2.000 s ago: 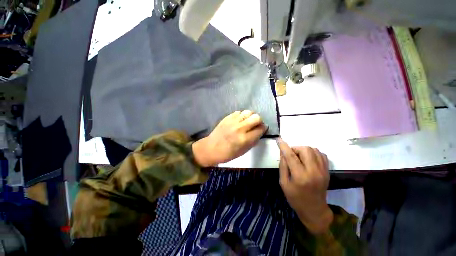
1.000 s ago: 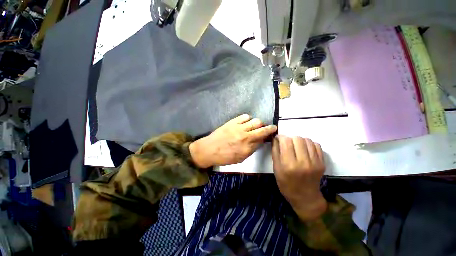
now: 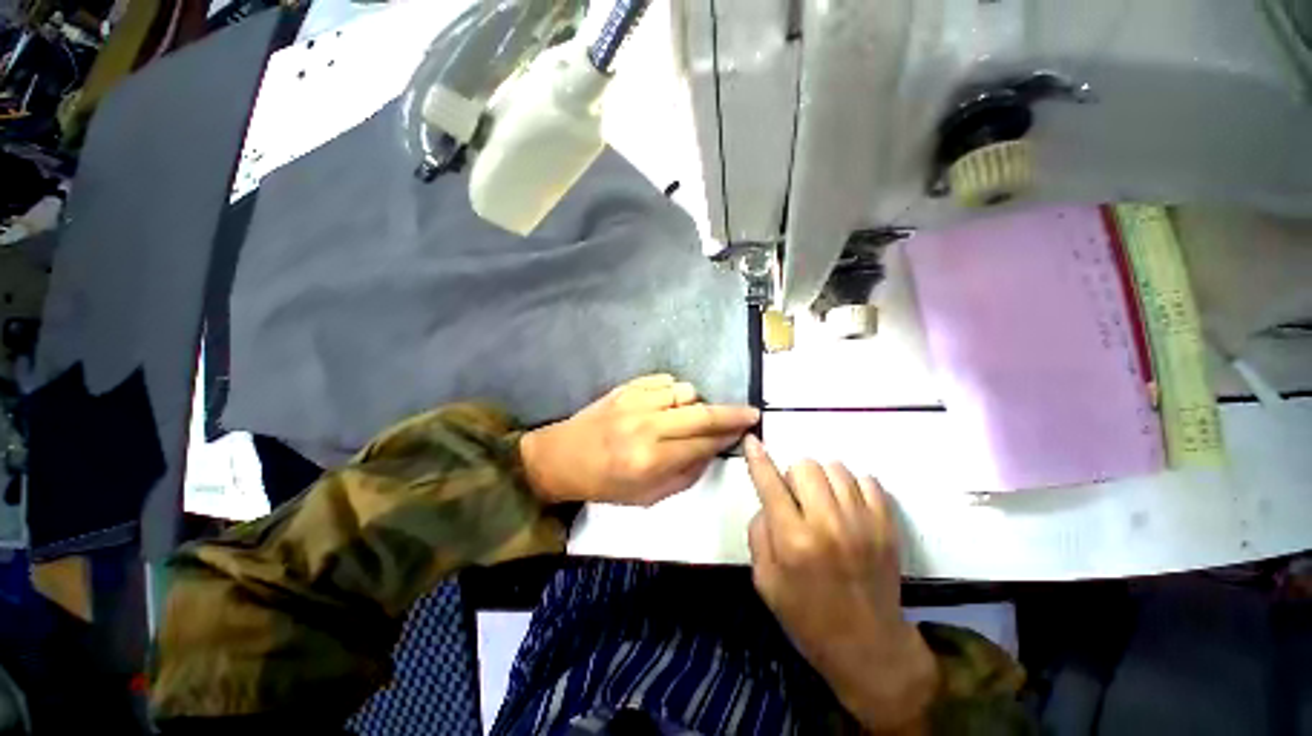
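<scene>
A grey cut panel (image 3: 475,288) lies on the white table left of the needle, with a narrow black cloth strip (image 3: 755,352) along its right edge. That edge runs up to the presser foot (image 3: 755,273) of the sewing machine (image 3: 849,86). My left hand (image 3: 626,443) lies on the panel's lower right corner, its fingers pressing the cloth at the black edge. My right hand (image 3: 827,554) is just below and to the right, its index fingertip at the lower end of the black strip. Whether it grips the strip is unclear.
A pink paper sheet (image 3: 1029,345) lies right of the needle, with a red pencil-like stick and a yellow-green tape or ruler (image 3: 1173,331) beside it. A white lamp head (image 3: 535,144) hangs over the panel. Grey cloth (image 3: 137,216) and a black piece (image 3: 94,460) lie at the left.
The view has shifted, so the machine sits lower in the picture. My right hand's fingers were bunched at the black edge a second ago; now the index finger is extended to it.
</scene>
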